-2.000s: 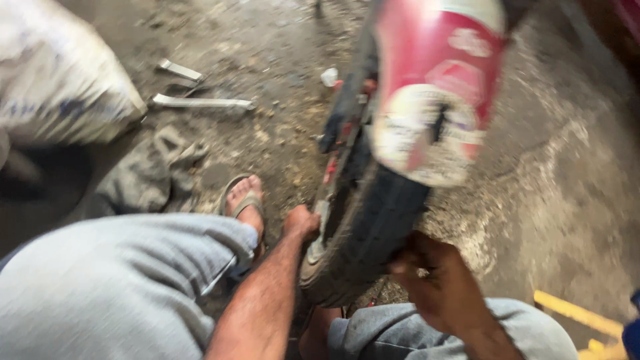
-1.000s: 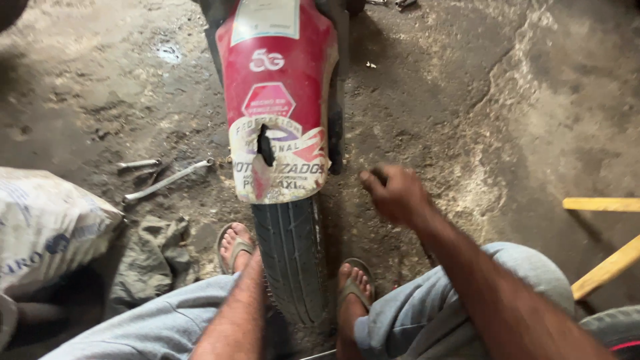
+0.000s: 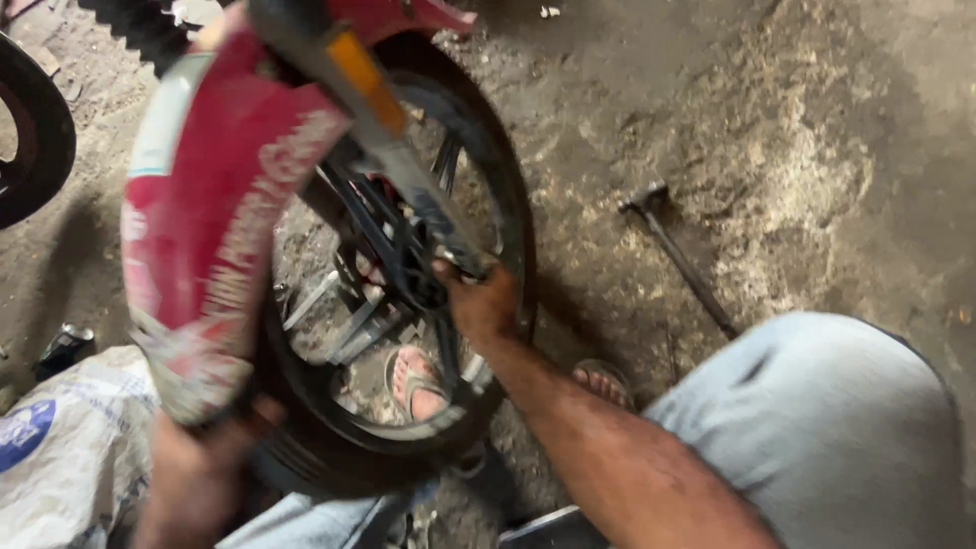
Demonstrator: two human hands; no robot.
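A motorcycle's front wheel point(image 3: 526, 229) stands turned in front of me, its spoked rim showing side on. Over the tire sits a red and white front fender point(image 3: 221, 206) with a damaged, dirty lower end. The fork leg point(image 3: 427, 183), with an orange reflector point(image 3: 366, 80), runs down to the hub. My right hand point(image 3: 480, 301) is at the lower end of that fork leg, beside the axle; its fingertips are partly hidden. My left hand point(image 3: 217, 450), blurred, is at the fender's lower tip and the tire, and its exact hold cannot be made out.
A hammer point(image 3: 686, 267) lies on the rough floor right of the wheel. Metal tools point(image 3: 309, 301) show through the rim. A white woven sack point(image 3: 91, 450) and a dark can point(image 3: 69, 347) are at left, below another wheel point(image 3: 38, 130). My sandaled feet point(image 3: 415, 381) are close by.
The wheel and fender have turned from facing me to showing their side. My right hand has moved from beside the tire to the fork's lower end. The view has shifted.
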